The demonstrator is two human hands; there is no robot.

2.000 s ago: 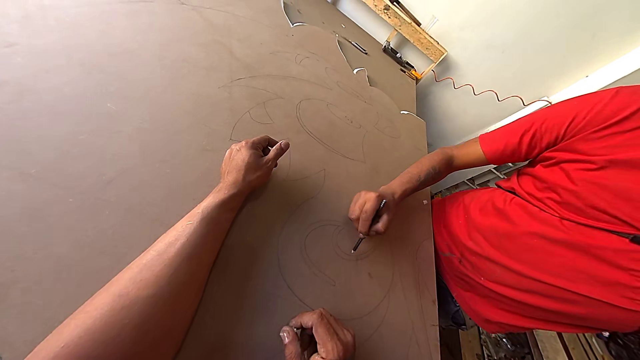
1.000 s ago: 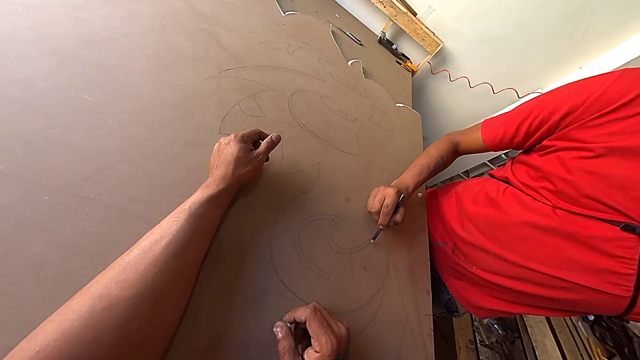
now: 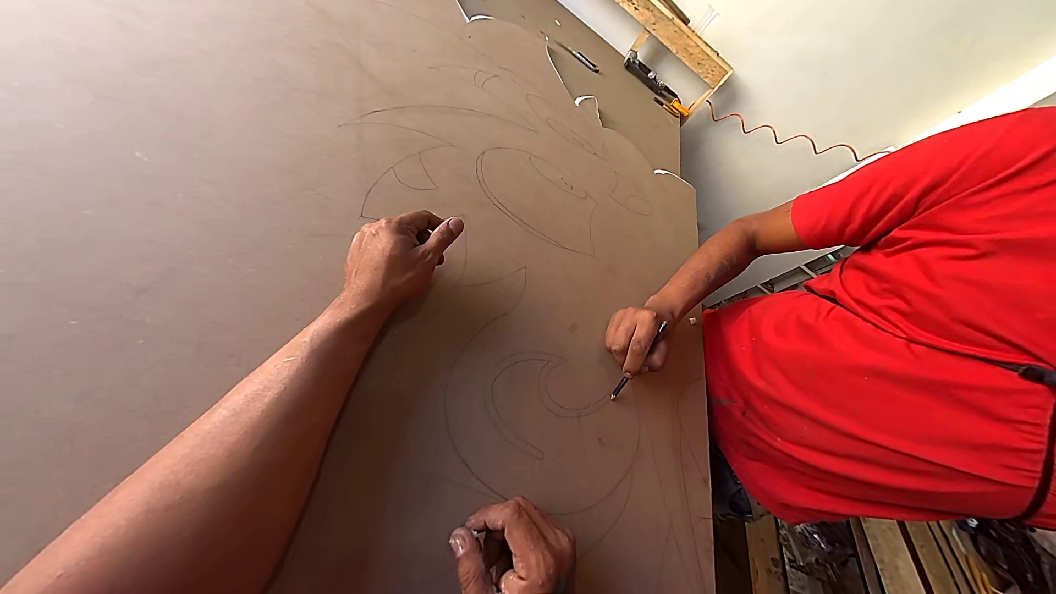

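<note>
My left hand (image 3: 400,256) rests on a large brown sheet (image 3: 223,157), fingers loosely curled and thumb pointing right, with no object visible in it. Under and beside it run thin drawn outlines of curved, leaf-like shapes. At the bottom edge my right hand (image 3: 516,544), partly cut off, lies curled over the lower rim of a big drawn round shape; nothing shows between its thumb and fingers. Across the sheet, a co-worker's hand (image 3: 637,338) holds a dark pencil (image 3: 619,388), its tip at the end of a curved line inside that round shape.
A co-worker in a red shirt (image 3: 924,198) stands at the sheet's right edge. Beyond the scalloped top edge lie a pen-like tool (image 3: 584,59) and a dark tool with an orange part (image 3: 652,78), near a wooden frame (image 3: 685,45). An orange coiled hose (image 3: 775,136) runs along the wall.
The co-worker's hand has moved the pencil tip to the right along the inner curve of the drawn round shape. Both of my hands have stayed in nearly the same places on the sheet.
</note>
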